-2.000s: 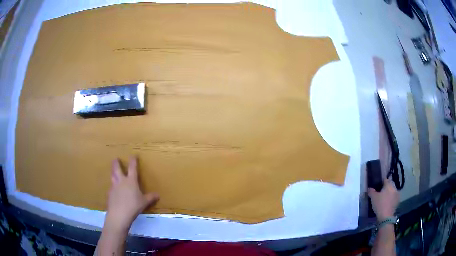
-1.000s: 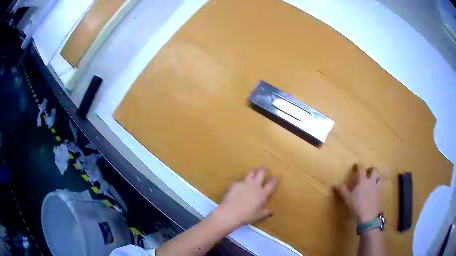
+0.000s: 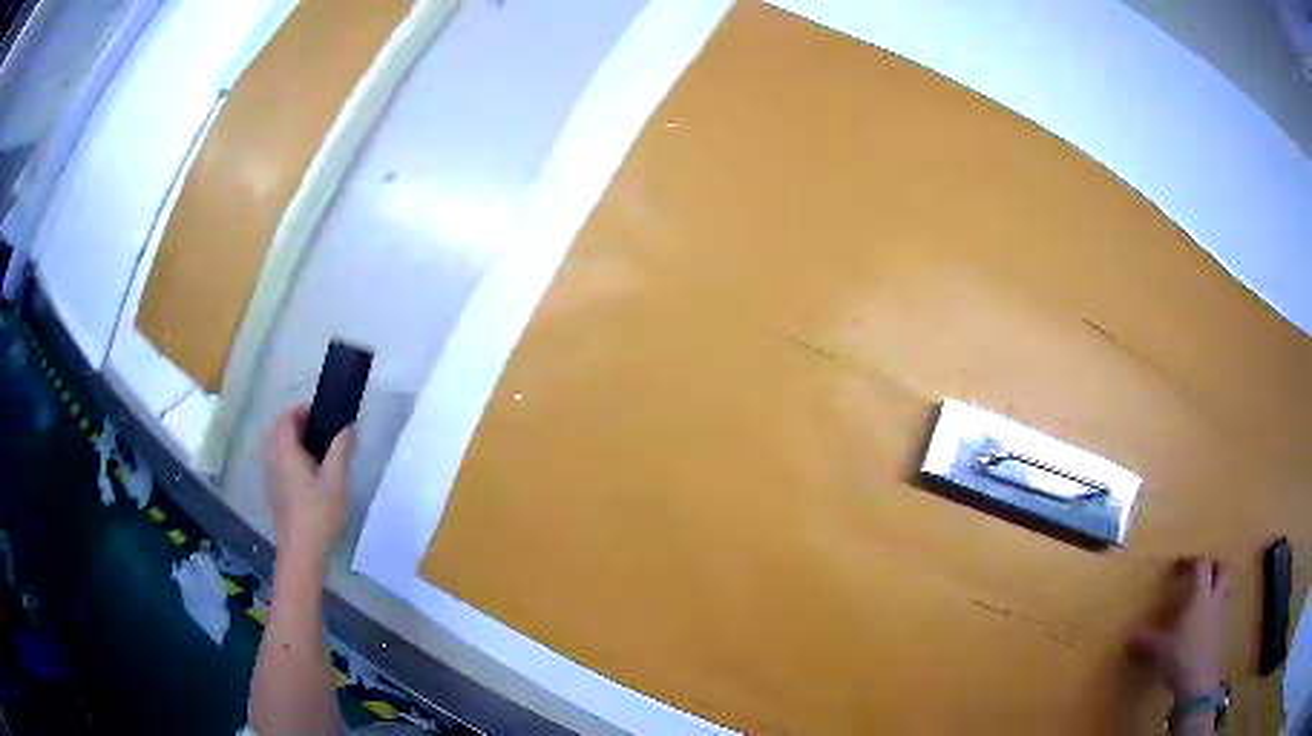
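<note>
The large orange-tan garment panel [image 3: 720, 431] lies over the white underlay [image 3: 475, 331]. My left hand [image 3: 310, 467] holds a dark fabric weight [image 3: 338, 396] over the bare table strip, left of the panel; whether the weight touches the table cannot be told. The large metal weight [image 3: 1029, 475] with its handle on top sits on the panel. My right hand [image 3: 1191, 633] rests on the panel at the lower right, fingers apart and empty. A second dark fabric weight [image 3: 1275, 607] lies on the panel just right of it.
A narrow orange piece [image 3: 238, 201] lies on white material at the far left, beside a pale raised strip [image 3: 324, 187]. The table's metal edge [image 3: 432, 647] runs along the bottom left. White offcuts [image 3: 202, 592] lie on the green floor below it.
My left hand has moved left off the panel and taken hold of the dark weight at the table edge. The view has shifted left; the white bin has left the picture.
</note>
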